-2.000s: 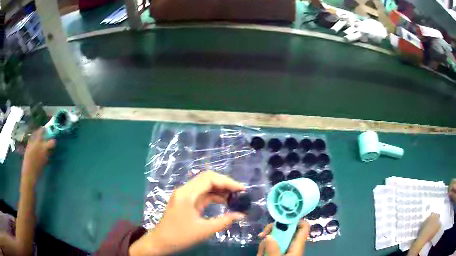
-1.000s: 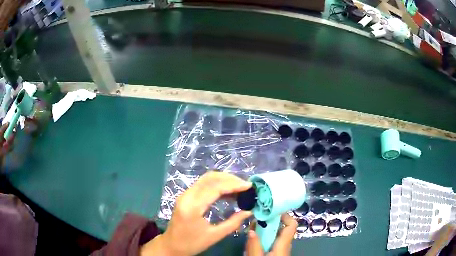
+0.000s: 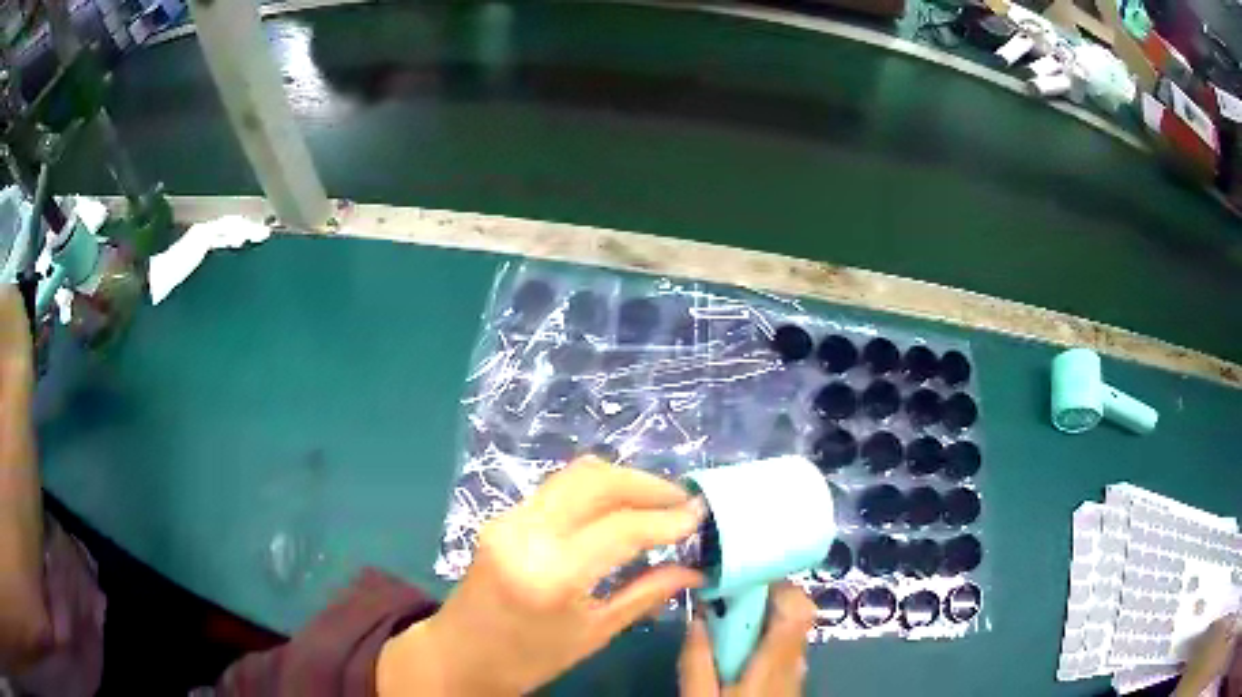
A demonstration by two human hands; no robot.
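Note:
My right hand point(image 3: 783, 647) grips the slim handle of a mint-green handheld fan point(image 3: 770, 517) below its drum-shaped head. My left hand point(image 3: 545, 579) pinches a black round cap point(image 3: 710, 545) at the open left end of the fan head. The fingers hide most of the cap, so how deep it sits cannot be told. Behind the hands lies a blister tray point(image 3: 883, 449) with rows of black discs. Wrinkled clear film point(image 3: 613, 368) covers its left part.
A second mint-green fan point(image 3: 1077, 392) lies at right. White sticker sheets point(image 3: 1144, 586) lie at lower right by another person's hand. A white wipe point(image 3: 204, 252) lies at upper left, near another worker's arm. A pale rail point(image 3: 654, 259) and post stand before the dark green conveyor point(image 3: 681, 136).
My left hand has brought the black cap right to the fan head's open end. The head has turned so its spoked opening faces left towards my fingers. The camera view has shifted.

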